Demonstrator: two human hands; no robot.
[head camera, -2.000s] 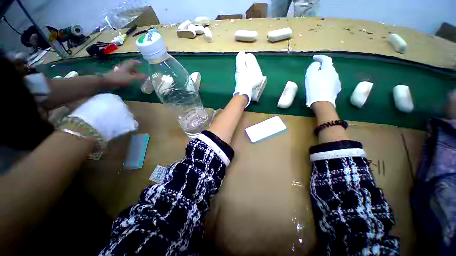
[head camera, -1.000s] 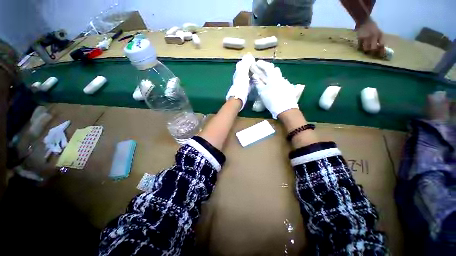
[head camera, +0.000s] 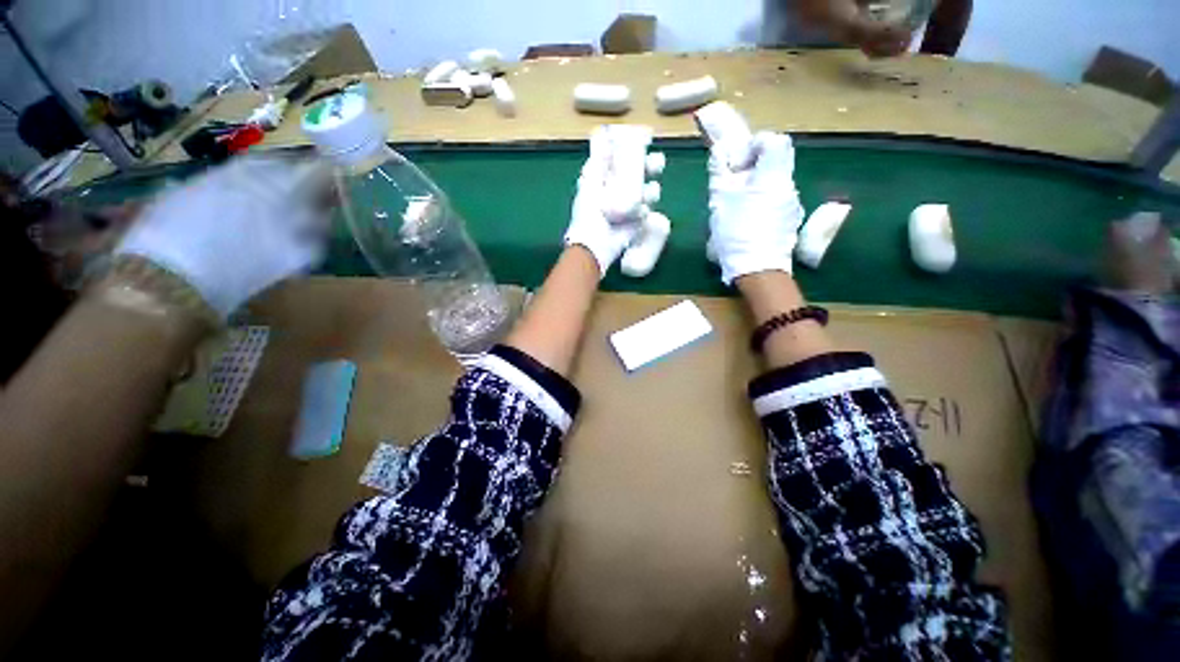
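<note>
My left hand (head camera: 606, 213), in a white glove, is over the green belt (head camera: 518, 194) and closed around a white oblong workpiece (head camera: 626, 168) held upright. My right hand (head camera: 754, 213), also gloved, is to its right and grips another white workpiece (head camera: 721, 124) that sticks out above the fingers, tilted. The hands are apart. White gloves against white pieces make the exact finger contact hard to see. One workpiece (head camera: 646, 246) lies on the belt just below my left hand. Two more, one tilted (head camera: 823, 234) and one upright (head camera: 932, 238), lie right of my right hand.
A white block (head camera: 661, 335) lies on the cardboard (head camera: 673, 517). Left are a clear bottle (head camera: 421, 246), a teal pad (head camera: 324, 409) and another person's blurred gloved hand (head camera: 240, 233). Workpieces (head camera: 602, 98) lie on the far bench (head camera: 802, 97); a person stands behind. Another person's sleeve (head camera: 1113, 427) is right.
My hands were together over the belt and are now apart, each with a workpiece. The neighbour's gloved hand has come in at left. The far person's hand has left the far-right bench piece.
</note>
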